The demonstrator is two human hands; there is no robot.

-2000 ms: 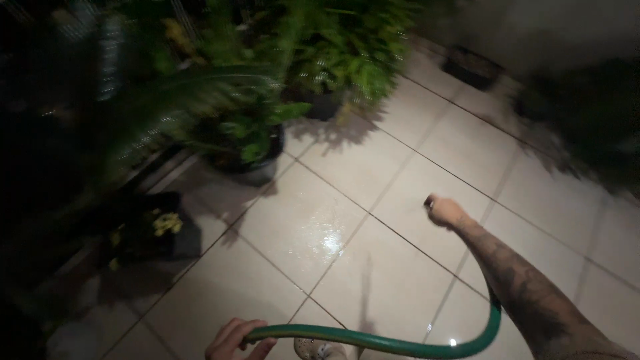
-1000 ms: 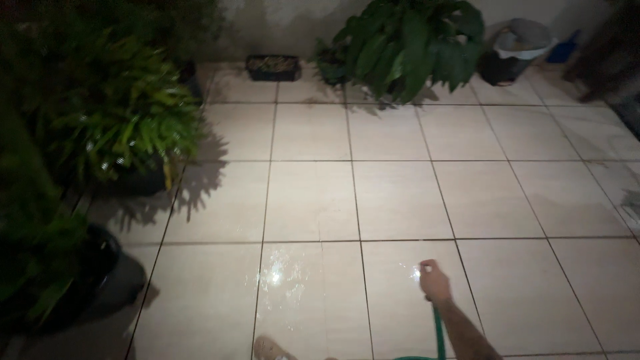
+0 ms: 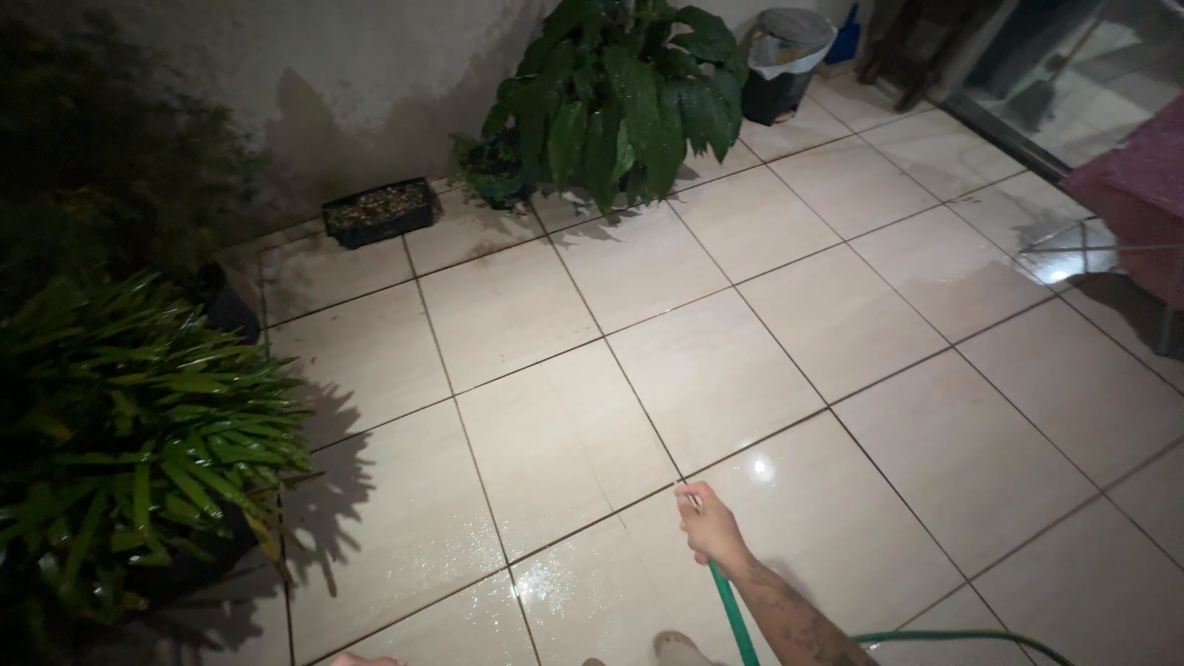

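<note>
My right hand [image 3: 710,525] is closed around the end of a green garden hose [image 3: 733,615], which hangs down from it and leaves the bottom edge; more of the hose curves across the floor at the lower right. The fingers wrap over the hose's tip. Only a sliver of my left hand [image 3: 365,659] shows at the bottom edge, and what it does is hidden. Below and between the hands, the pale floor tiles [image 3: 555,462] shine with wet spots. The tip of a shoe [image 3: 680,645] shows at the bottom.
A leafy plant [image 3: 157,444] fills the left side. Along the wall [image 3: 370,83] stand a black planter of pebbles [image 3: 379,211], a large broad-leaved plant [image 3: 615,102] and a lined bin [image 3: 786,69] beside a blue dustpan [image 3: 844,42]. A purple cloth [image 3: 1138,194] hangs at the right.
The view has turned right, away from the plants at the left. My left hand, seen near the hose two seconds ago, is now mostly out of frame. The right hand still holds the hose.
</note>
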